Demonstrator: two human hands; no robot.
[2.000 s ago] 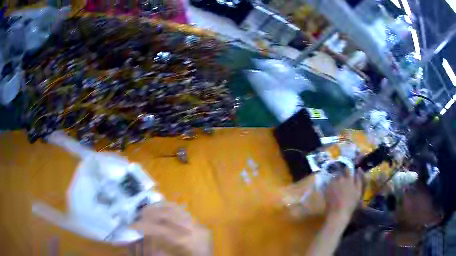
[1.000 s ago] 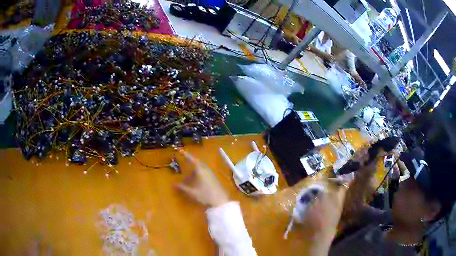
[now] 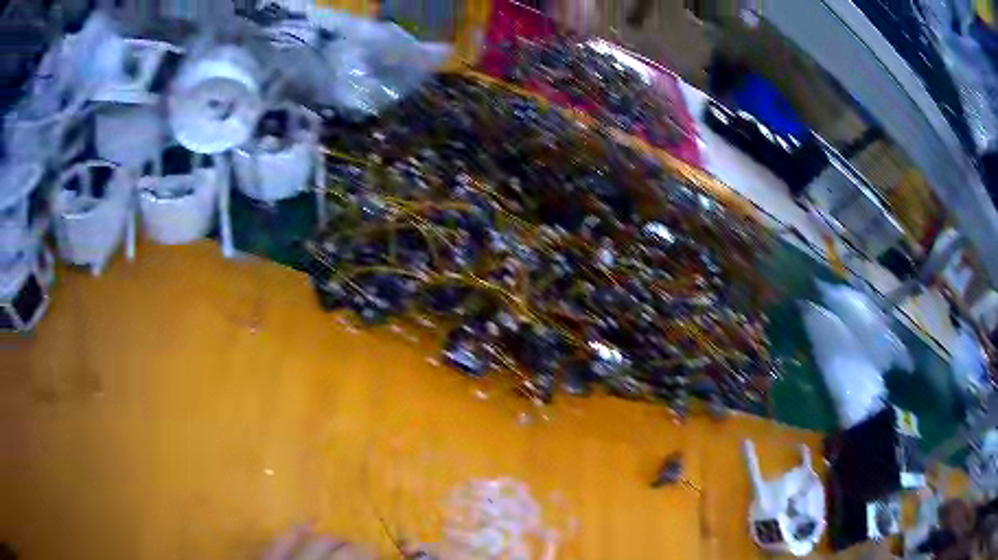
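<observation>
Part of one of my hands (image 3: 312, 544) shows blurred at the bottom edge, left of centre. Its fingers are mostly cut off, and I cannot tell which hand it is or whether it holds anything. A small dark camera module (image 3: 416, 553) with a thin wire lies at the bottom edge to its right. A pale pile of small clear parts (image 3: 492, 520) is beside that. Another small camera module (image 3: 668, 470) lies alone farther right. A white two-antenna camera (image 3: 788, 503) with a dark square face stands at the lower right.
A large heap of camera modules (image 3: 547, 252) with yellow wires fills the middle. White camera bodies (image 3: 181, 202) group at the left, one bearing a white disc (image 3: 216, 101). Clear bags (image 3: 372, 66) lie behind. A black box (image 3: 859, 470) is at the right, a red tray (image 3: 679, 115) at the back.
The view has swung left, bringing the white camera bodies in. The heap and two-antenna camera now appear farther right. The white-sleeved hand that was near the lone module is no longer there.
</observation>
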